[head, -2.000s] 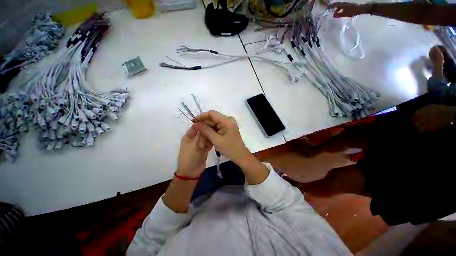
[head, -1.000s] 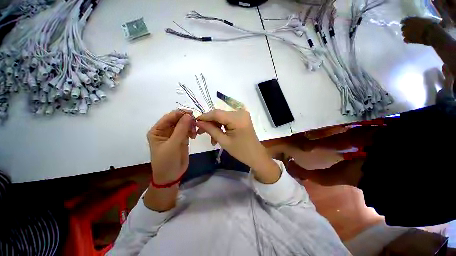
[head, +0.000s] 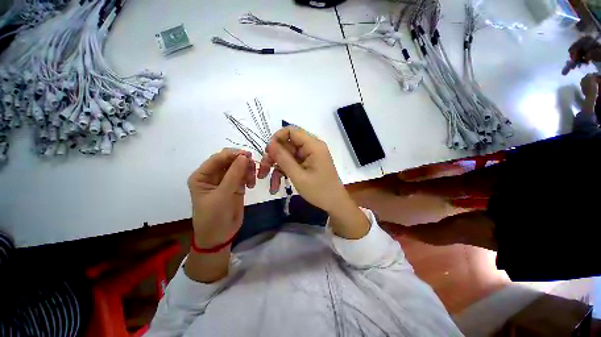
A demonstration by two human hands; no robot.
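Observation:
Thin core wires (head: 254, 129) fan out forward and left from my hands, above the white tabletop. My left hand (head: 219, 189) has its thumb and index finger closed on a wire end; the tip is too small to make out. My right hand (head: 304, 166) holds the base of the fanned wires between its fingers, just right of my left hand. The grey-white cable (head: 286, 203) with a short black sleeve hangs below my right hand, over the table edge. A dark tip of a small tool (head: 286, 123) shows behind my right hand, the rest hidden.
A smartphone (head: 360, 134) lies right of my hands. Cable bundles lie left (head: 79, 99) and right (head: 461, 105). Separate cables (head: 310, 46) lie farther back, with a small greenish packet (head: 173, 39) at the left. Another person's hand (head: 584, 54) is far right. A red stool (head: 135, 280) stands below.
My hands have moved slightly apart since a second ago, and the right hand now covers most of the small tool. The other person's hand has moved right and down.

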